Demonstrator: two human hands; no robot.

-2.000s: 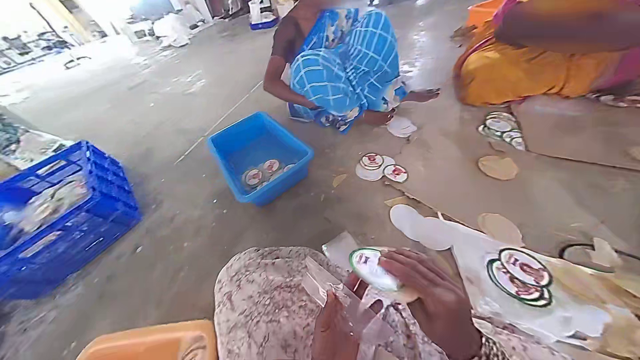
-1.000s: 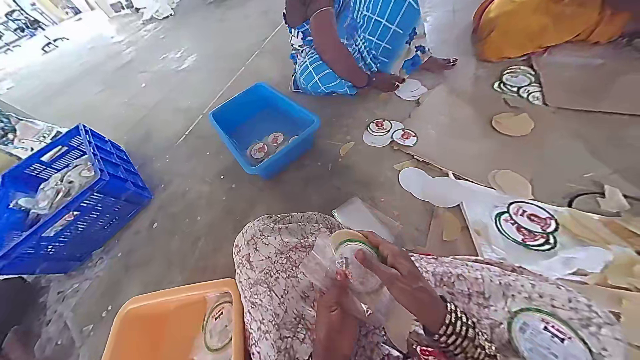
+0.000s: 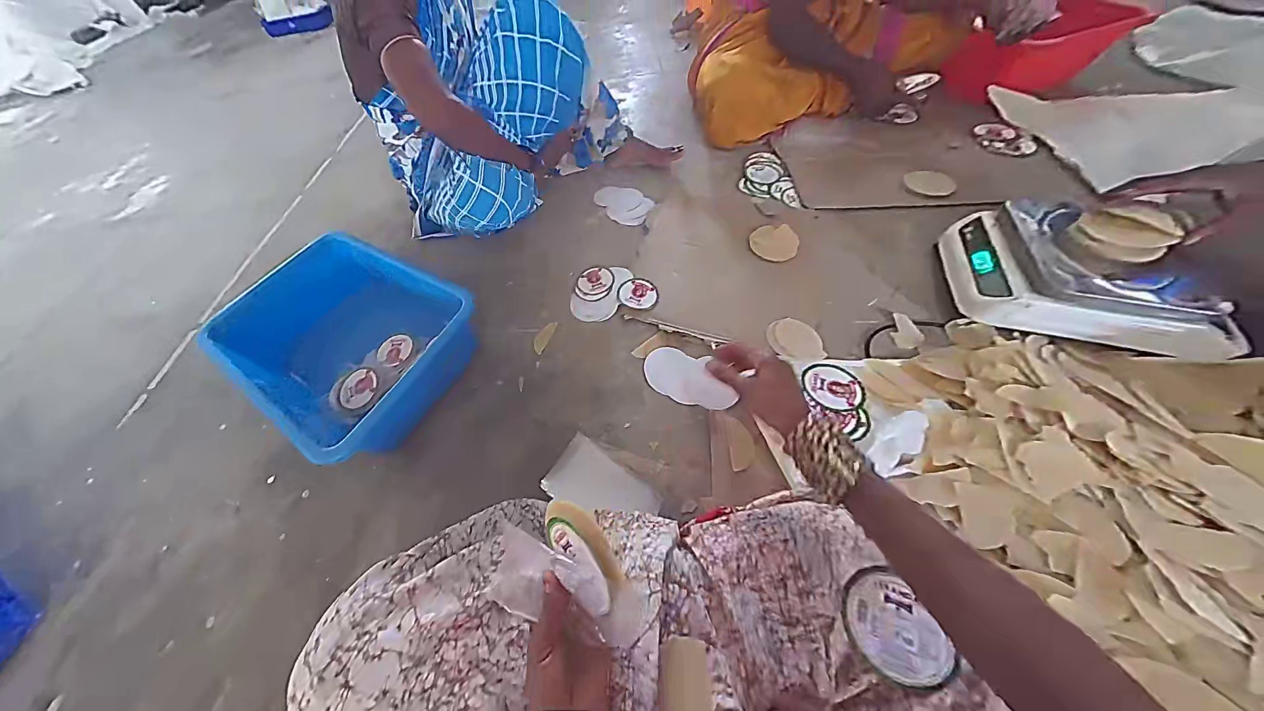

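Low in the view, my left hand [image 3: 568, 642] grips a clear plastic bag [image 3: 523, 573] with a stack of thin round discs [image 3: 583, 553] and a green-edged printed label in it. My right hand [image 3: 760, 385], with bangles at the wrist, reaches forward over the floor. Its fingertips touch the white round papers [image 3: 686, 378]; whether they pinch one is unclear. Just right of that hand, green-rimmed round labels [image 3: 834, 388] lie on white plastic. Another round label [image 3: 899, 627] rests on the patterned cloth over my lap. A flat clear bag [image 3: 599, 477] lies before my knees.
A blue tub [image 3: 336, 346] holds round labels. Loose tan discs [image 3: 1076, 494] are heaped at right, below a digital scale [image 3: 1086, 281] bearing more discs. Two people sit ahead, one beside a red tub [image 3: 1047, 49]. Labels and papers [image 3: 594, 306] lie on the floor between us.
My right hand has left the bag and moved forward to the white papers. My left hand still holds the bag with the discs. The view has swung right, bringing in the scale and heap.
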